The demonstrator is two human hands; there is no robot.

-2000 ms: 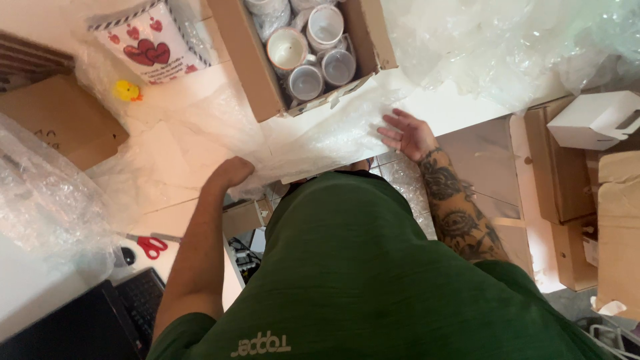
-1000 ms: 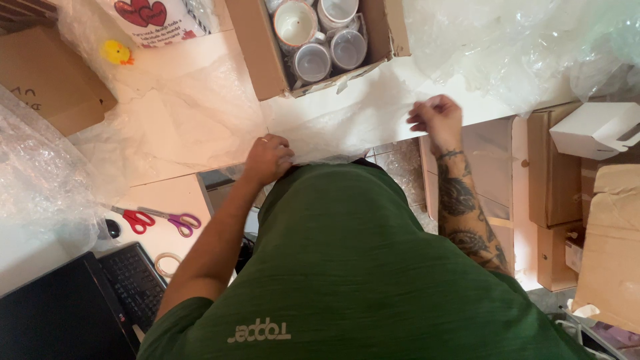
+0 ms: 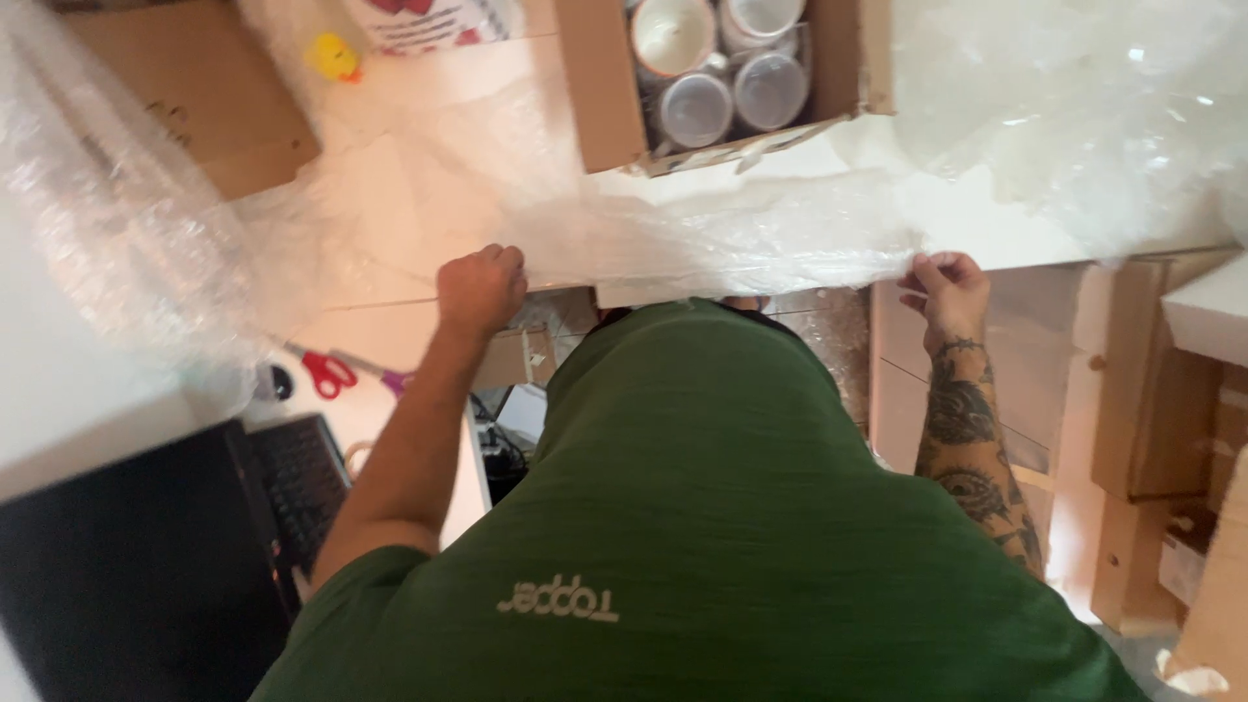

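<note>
A strip of clear bubble wrap (image 3: 741,244) stretches along the near edge of the white table (image 3: 361,234). My left hand (image 3: 483,285) is closed on its left end, with the fingers curled. At the other end, my right hand (image 3: 944,285) pinches the wrap's corner between thumb and fingers. Just beyond the strip stands an open cardboard box (image 3: 600,88) holding several upright mugs, among them a white mug with an orange rim (image 3: 673,37) and another white mug (image 3: 770,91). Some mugs have wrap around them.
More bubble wrap lies heaped at the right (image 3: 1053,107) and left (image 3: 127,185). Red-handled scissors (image 3: 329,373), purple-handled scissors (image 3: 395,380) and a black laptop (image 3: 146,556) are at the left. Behind are a yellow toy duck (image 3: 334,57) and a cardboard box (image 3: 195,97). Cartons (image 3: 1141,390) stand at the right.
My right hand has moved down to the table's near edge and taken the wrap's corner, where a second ago it was raised above the wrap. The strip is now drawn out between both hands.
</note>
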